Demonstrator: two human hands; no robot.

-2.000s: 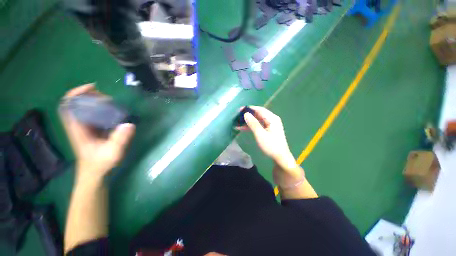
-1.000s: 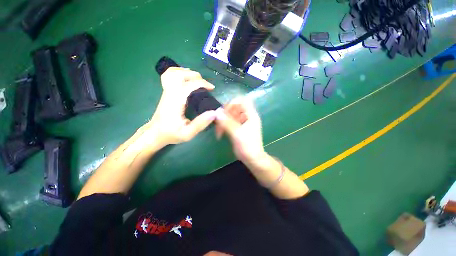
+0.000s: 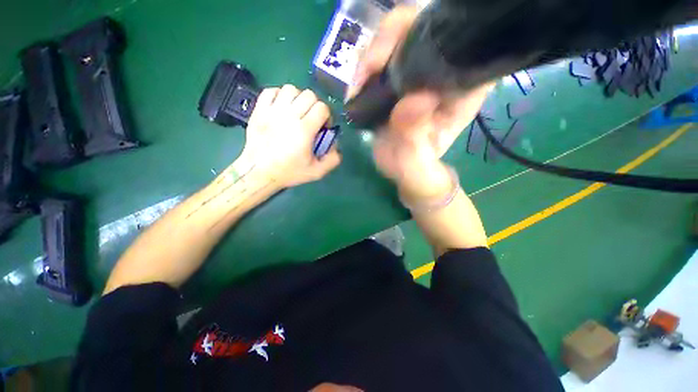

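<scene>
My left hand [image 3: 288, 136] is closed around a black battery grip [image 3: 229, 93] and holds it at the bench. The grip's wide end sticks out to the left of the hand and its other end shows at the thumb. My right hand [image 3: 423, 126] is wrapped around the large dark electric screwdriver [image 3: 451, 50], which looms from the upper right and is blurred. The driver's lower end is just right of my left hand. The bit and any screw cannot be made out.
Several black grips [image 3: 96, 88] lie at left on the green bench. The screw feeder [image 3: 340, 46] stands behind, partly hidden by the driver. Flat black plates [image 3: 627, 65] lie at upper right. The black cord [image 3: 566, 170] curves right. A clear bag [image 3: 389, 239] is at the bench edge.
My right hand has left the grip and taken hold of the driver, which now hangs lower and nearer. My left hand still holds the grip, now turned with its wide end left.
</scene>
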